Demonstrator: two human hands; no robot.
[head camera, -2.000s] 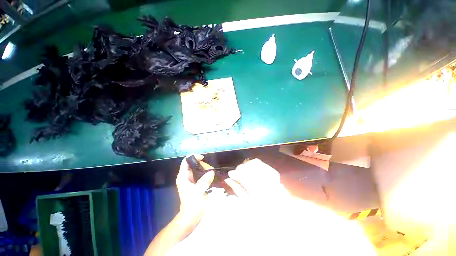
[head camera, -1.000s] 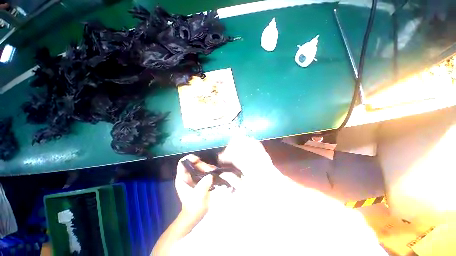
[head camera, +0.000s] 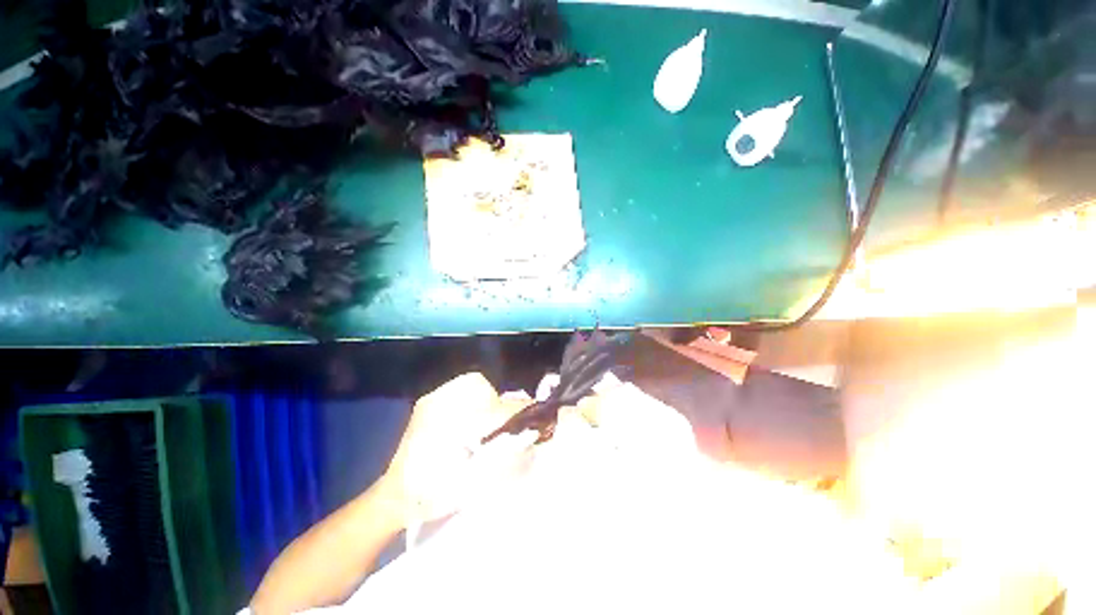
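Observation:
A black leafy piece (head camera: 575, 382) is held close to my body, just below the bench edge, with its pointed lobes facing up and right. My left hand (head camera: 463, 439) grips its lower left end. My right hand (head camera: 631, 421) is beside it at its right side, bright and washed out, and its fingers meet the piece. The main heap of black pieces (head camera: 264, 90) lies along the bench at upper left. A small black bunch (head camera: 295, 264) lies near the bench edge. A tan cardboard work pad (head camera: 502, 216) with dark specks lies in front of me.
Two white teardrop shapes (head camera: 681, 75) lie right of the pad, one with a dark spot (head camera: 757, 135). A black cable (head camera: 892, 156) hangs at the right. A green crate (head camera: 180, 505) of black pieces and blue crates (head camera: 279, 469) stand at lower left. Strong glare covers the lower right.
The view has shifted, so the bench sits higher and the crates further left. The black piece now points up with its lobes spread, and my hands have changed their hold on it.

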